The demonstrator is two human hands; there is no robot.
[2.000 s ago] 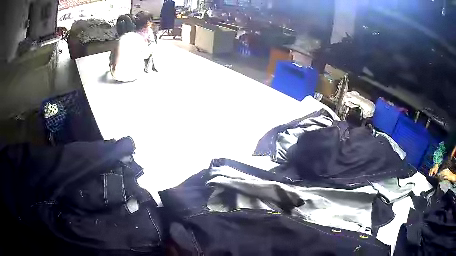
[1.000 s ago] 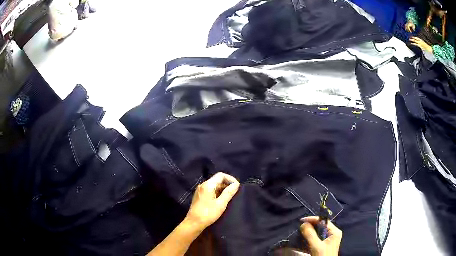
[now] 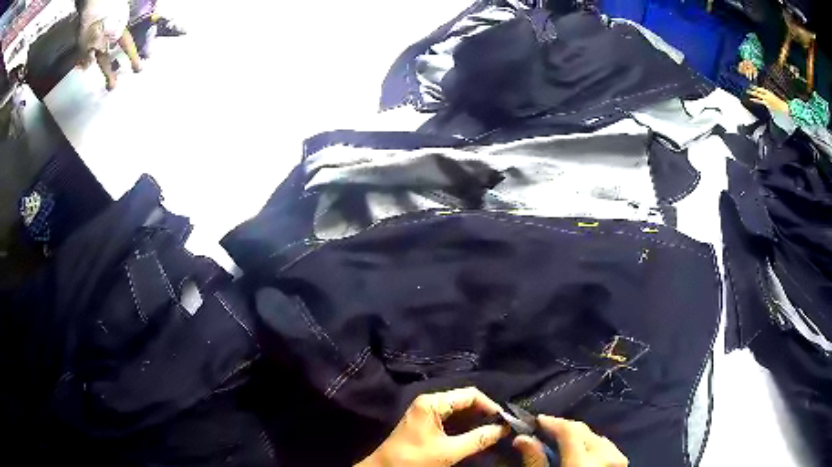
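Note:
A dark navy denim garment (image 3: 547, 283) with pale stitching lies spread in front of me, its pale inner face showing along the far edge. My left hand (image 3: 452, 424) is at the bottom centre, thumb and forefinger pinched at the garment; what they pinch is too small to tell. My right hand (image 3: 570, 442) is just right of it, cut off by the lower edge, holding thread snips (image 3: 518, 420) with the blades close to my left fingertips. Yellow-orange thread ends (image 3: 616, 350) lie on a stitched panel to the right.
More dark denim lies at the left (image 3: 137, 310), at the far side (image 3: 547, 73) and at the right (image 3: 803, 210) on the white table (image 3: 246, 100). A person's hands and green sleeve (image 3: 807, 111) show at the far right. A small person's legs (image 3: 114, 68) show at the far left.
My left hand has moved right and down, and my right hand left and down, so they now meet. The view tilted down from the table to the garment, bringing both hands in.

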